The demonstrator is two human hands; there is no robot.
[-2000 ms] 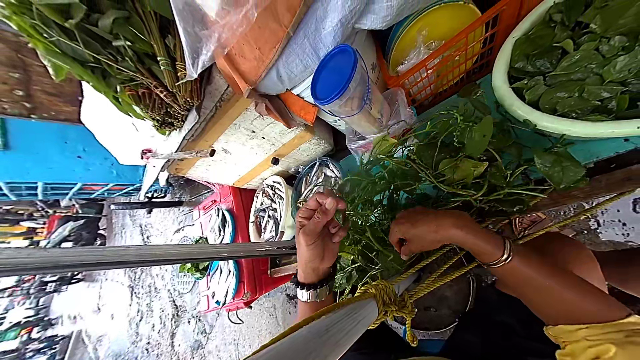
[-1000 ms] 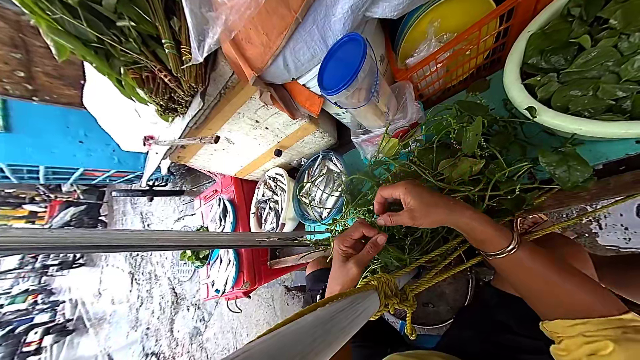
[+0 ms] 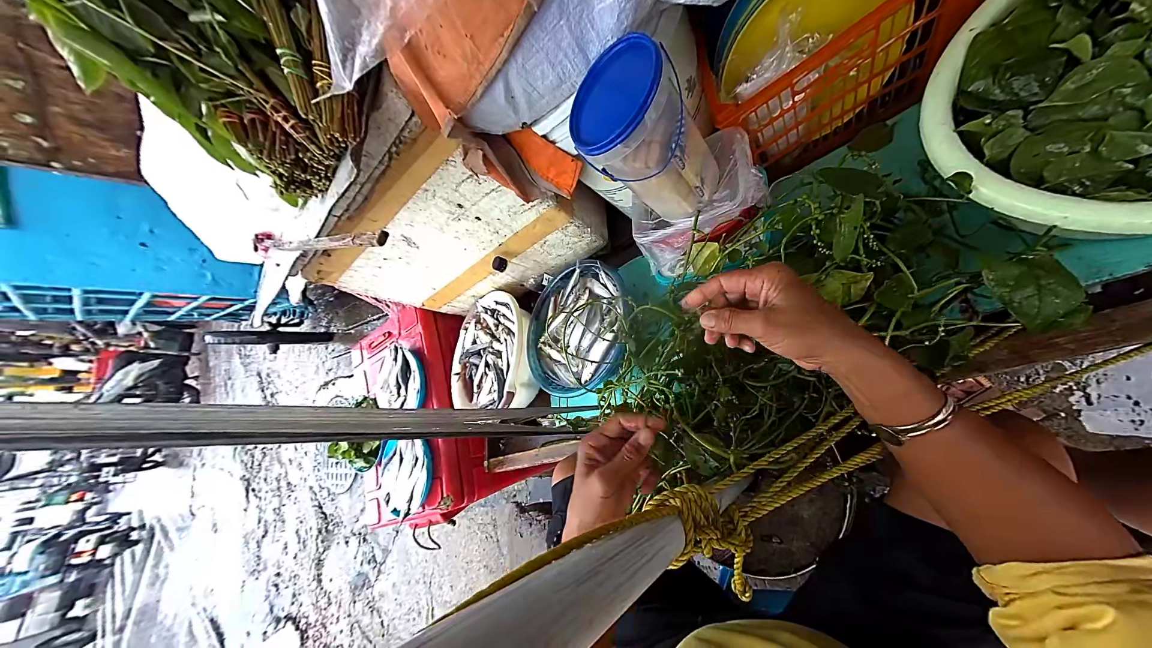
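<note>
The view lies on its side. My right hand [image 3: 765, 310], with bangles at the wrist, is over a heap of leafy green vines [image 3: 720, 396], thumb and forefinger tips close together. Lower in the picture, my left hand [image 3: 614, 463] has its fingers bent at the edge of the same heap, thumb near the forefinger. Whether either hand pinches a thin stem is too fine to tell. The vines lie on a turquoise surface [image 3: 909, 148], beside a blue basin of silvery fish [image 3: 580, 328] and a pale green basin of loose leaves [image 3: 954, 171].
Yellow rope [image 3: 706, 522] is knotted around a pole [image 3: 576, 576] near my left hand. Beside the vines stand a blue-lidded clear tub [image 3: 648, 126], an orange plastic basket [image 3: 810, 81] and a foam box [image 3: 477, 216]. More fish lie on a red cooler [image 3: 459, 450].
Close together a second ago, my hands are now farther apart. The left hand has moved away from the right, toward the knotted rope.
</note>
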